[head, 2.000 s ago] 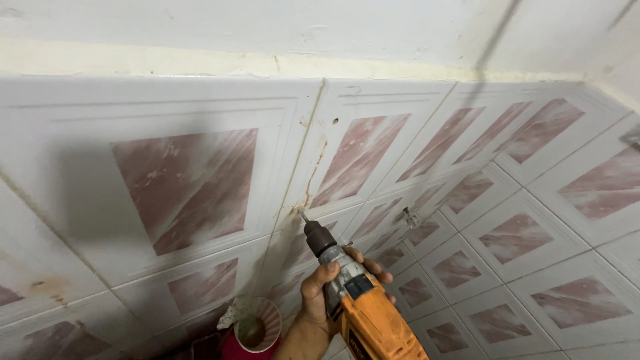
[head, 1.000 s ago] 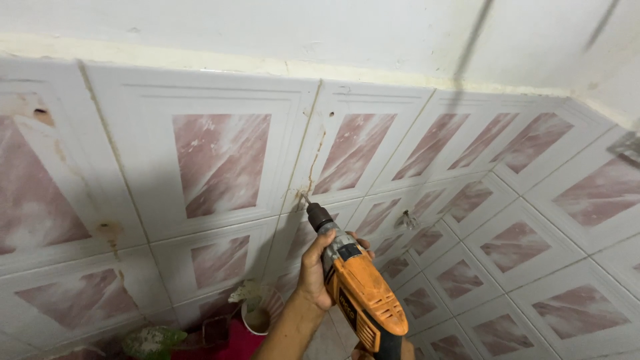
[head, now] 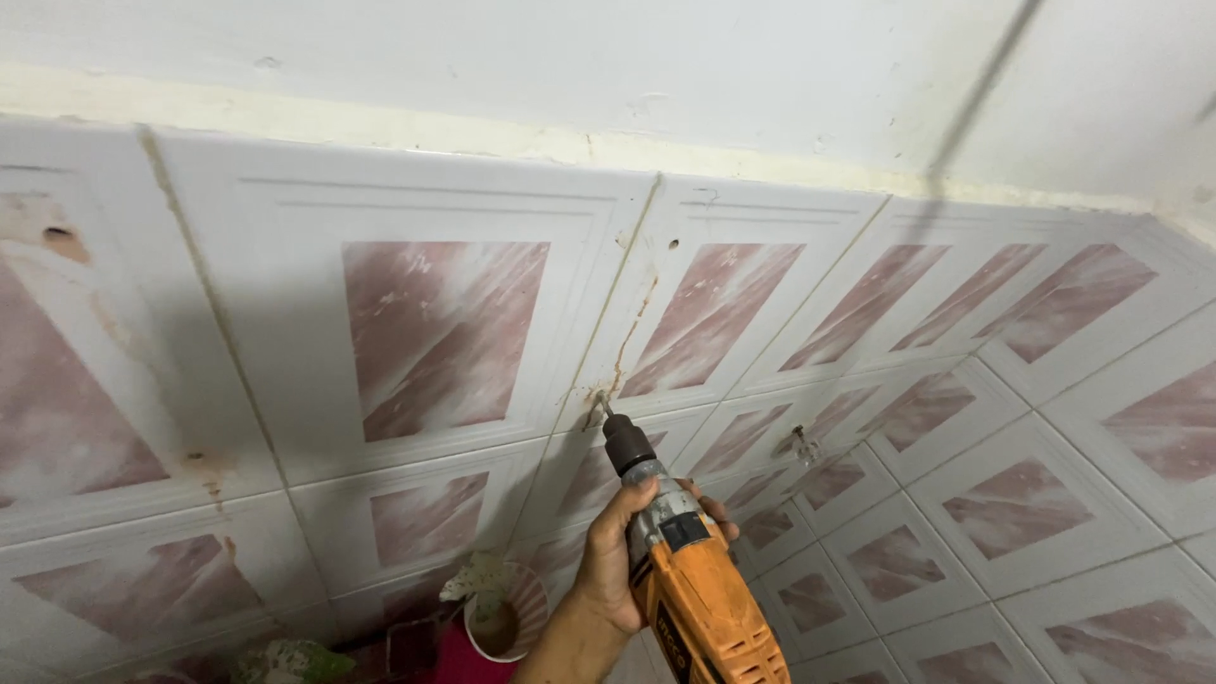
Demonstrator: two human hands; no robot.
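Observation:
An orange Ingco power drill (head: 708, 594) points up and to the left at the tiled wall. My left hand (head: 617, 551) is wrapped round its grey front housing, just behind the dark chuck (head: 627, 445). The thin bit (head: 605, 407) meets the wall at a chipped, brown-stained spot near the lower left corner of a white tile with a pink marbled panel (head: 717, 313). Whether the tip is inside a hole cannot be told. A brown streak runs from that spot up toward a small hole (head: 674, 244) in the same tile. My right hand is out of view.
A larger hole (head: 59, 234) and a stained one (head: 195, 456) mark the tiles at left. A small metal fitting (head: 803, 445) sticks out of the wall right of the drill. Below stand a pink container with a striped rim (head: 546, 608) and a leafy plant (head: 294, 660).
The bit stays at the same stained spot throughout. Part of another hand showed at the drill's rear a second ago and is now out of view.

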